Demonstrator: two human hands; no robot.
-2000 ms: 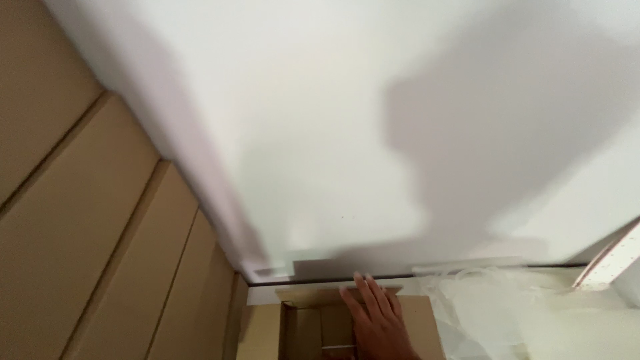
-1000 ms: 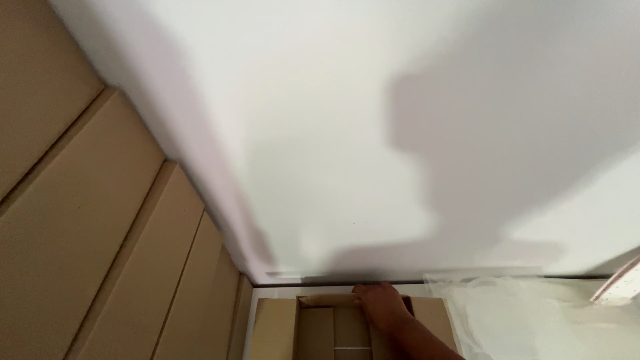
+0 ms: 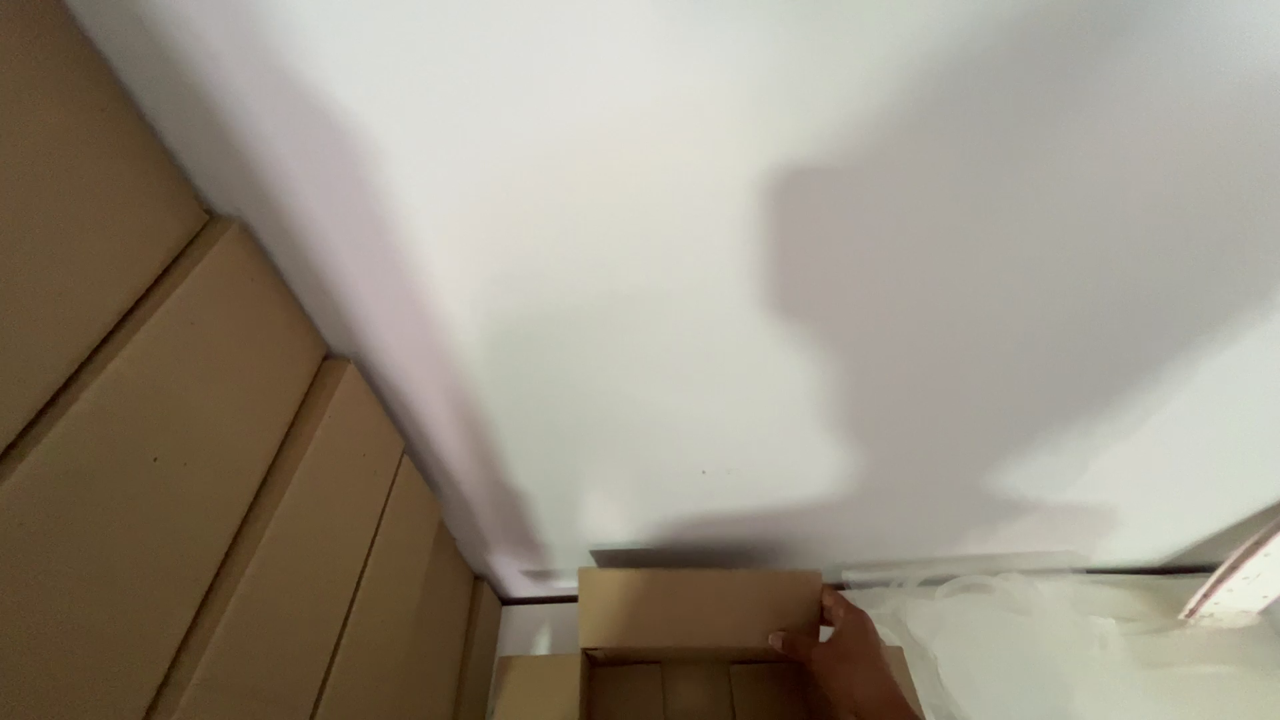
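Note:
An open cardboard box (image 3: 540, 685) shows at the bottom middle, with its far flap (image 3: 690, 610) raised near the white wall. My right hand (image 3: 845, 650) pinches the right end of that flap between thumb and fingers. Inside the box, flat cardboard panels (image 3: 695, 690) are partly visible; the near part of the box is cut off by the frame's edge. My left hand is out of view.
Stacked cardboard boxes (image 3: 290, 540) rise along the left side against the white wall (image 3: 620, 300). Translucent plastic sheeting (image 3: 1040, 650) lies right of the box. A pale, red-specked strip (image 3: 1240, 580) leans at the far right.
The box's far flap now stands raised. My right hand has gone from the box's far edge to the flap's right end.

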